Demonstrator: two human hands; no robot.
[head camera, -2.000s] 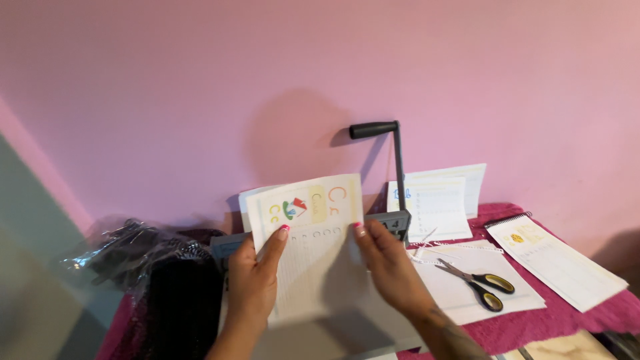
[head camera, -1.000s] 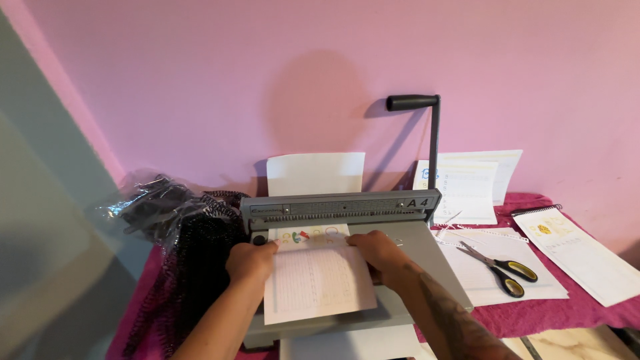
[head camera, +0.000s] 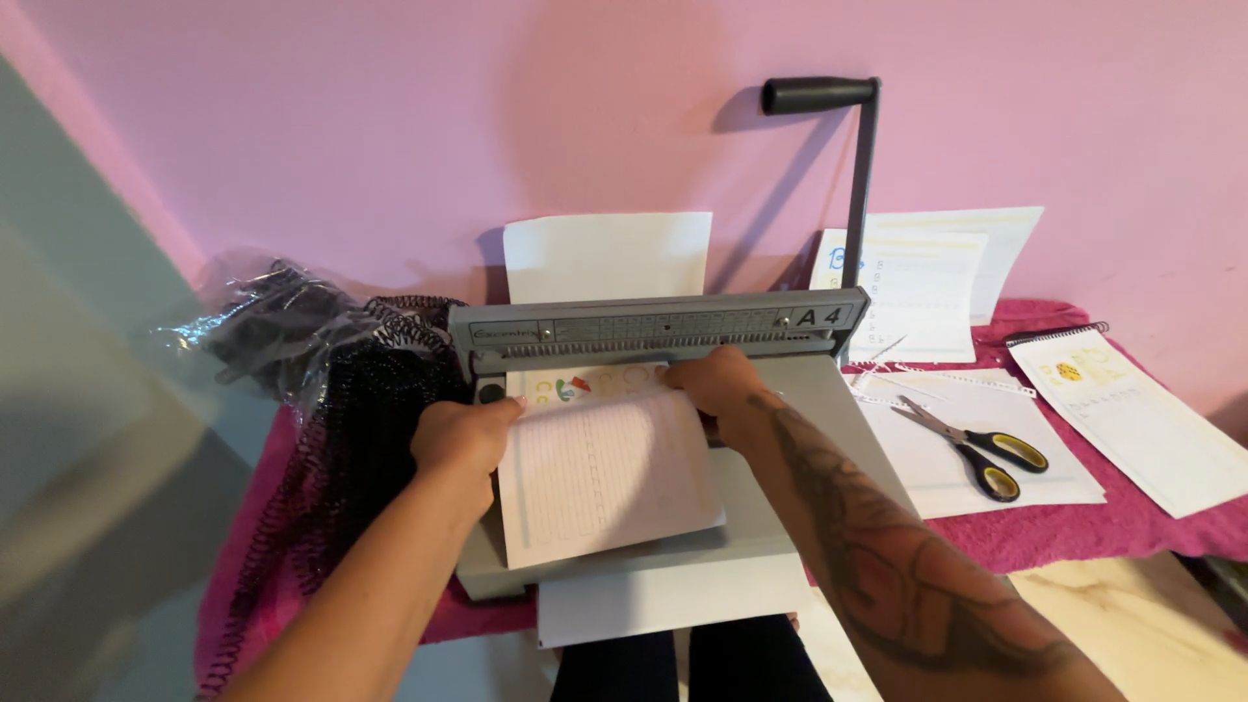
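A stack of printed letter worksheets (head camera: 604, 478) lies on the bed of a grey manual binding punch (head camera: 663, 320), its top edge close to the punch slot. My left hand (head camera: 466, 444) grips the left edge of the sheets near their top. At the upper right corner, my right hand (head camera: 717, 385) holds the same sheets; its fingertips are partly hidden. The punch's crank lever with a black handle (head camera: 817, 96) stands upright at the right end of the machine.
Black spiral binding coils (head camera: 380, 429) and clear plastic (head camera: 283, 292) lie at left. Scissors (head camera: 965, 444) rest on white sheets (head camera: 1053, 478) with cut paper strips (head camera: 936, 375) at right, near a spiral-bound booklet (head camera: 1121, 419). Worksheets (head camera: 921, 292) lean on the pink wall (head camera: 390, 127).
Both hands have brought the sheets down from in front of the machine onto its bed, then closer to the punch slot. The view has shifted.
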